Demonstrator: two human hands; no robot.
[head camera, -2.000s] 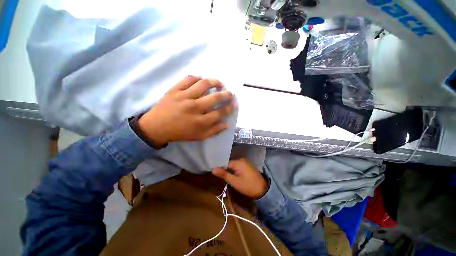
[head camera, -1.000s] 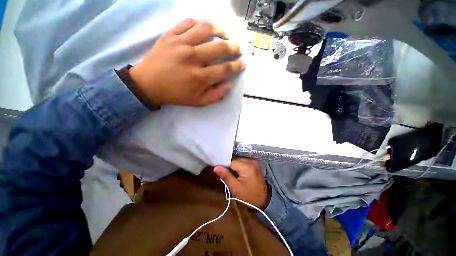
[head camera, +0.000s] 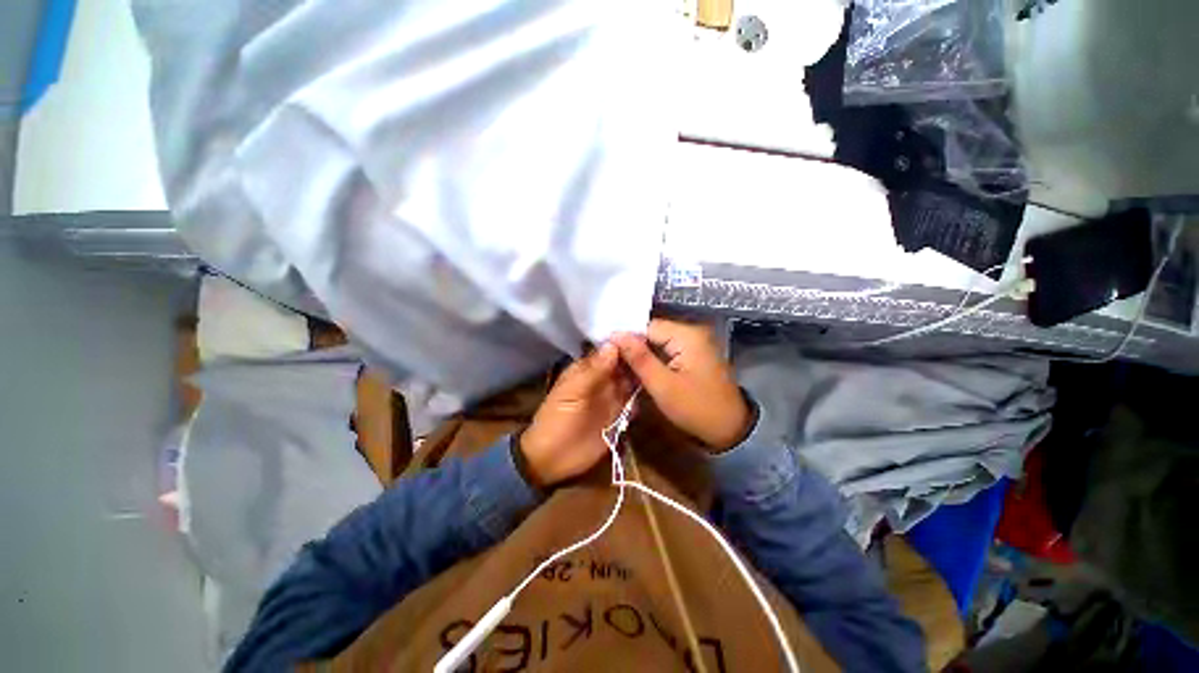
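The pale grey-blue cloth panel (head camera: 434, 171) lies over the left part of the machine table and hangs over its front edge towards my lap. My left hand (head camera: 573, 410) and my right hand (head camera: 690, 381) meet at the cloth's near corner, just below the table edge. The fingertips of both hands pinch the fabric edge there. The fingers partly hide the corner. Any small tool in my right hand cannot be made out.
Black pieces (head camera: 953, 217) and a clear plastic bag (head camera: 927, 53) lie on the table at right. A black phone or power bank (head camera: 1089, 267) with a white cable is at the front edge. Grey work pile (head camera: 894, 421) hangs below right. White earphone cable (head camera: 684, 505) crosses the brown apron (head camera: 565, 611).
My left hand has left the flat cloth on the table and come down beside my right hand at the corner. The view has shifted, so the machine head is out of the picture.
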